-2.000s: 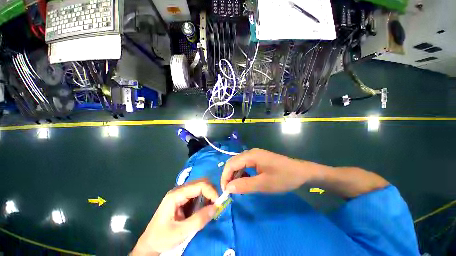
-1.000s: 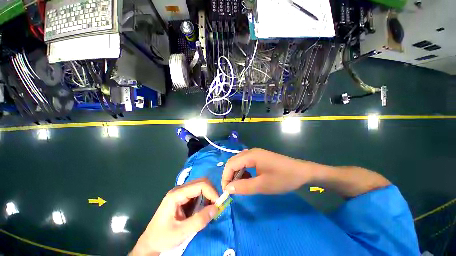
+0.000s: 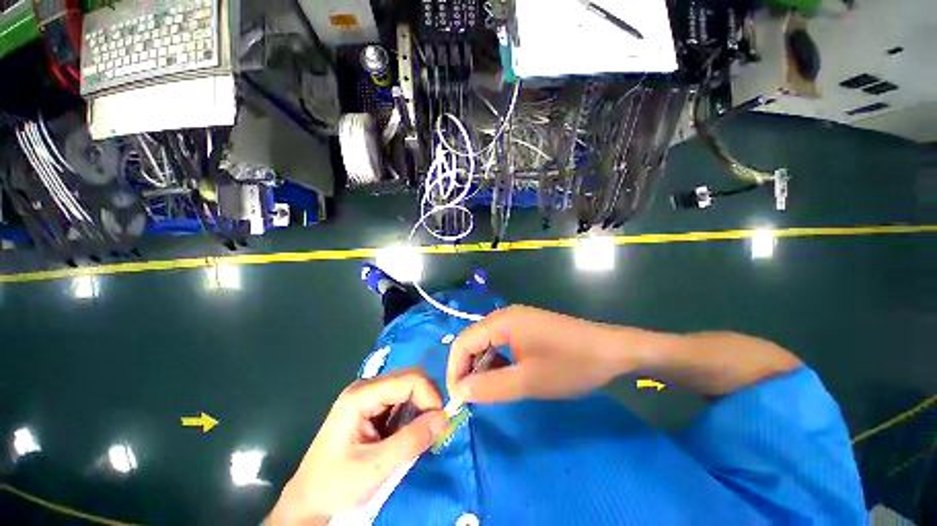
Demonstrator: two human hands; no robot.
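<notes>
My left hand (image 3: 365, 442) and my right hand (image 3: 534, 354) meet in front of my blue workwear, fingertips almost touching. Between them they pinch the white component tape, with a small yellow splice piece (image 3: 450, 429) at the left fingertips. A narrow dark item shows between the right fingers; I cannot tell what it is. The white component tape (image 3: 445, 175) hangs in tangled loops in front of the feeders and runs down to my right hand. More white strip shows below my left hand.
Tape feeders (image 3: 627, 144) stand ahead. A record sheet (image 3: 575, 46) with a pen (image 3: 613, 19) lies above them. A keyboard (image 3: 149, 39) is at the upper left. A small white-edged reel (image 3: 360, 147) sits left of the feeders. A cable with a connector hangs at right.
The hands keep their pinch, with the fingertips slightly closer around the yellow piece. The hanging loops have shifted slightly, and the view has tilted a little.
</notes>
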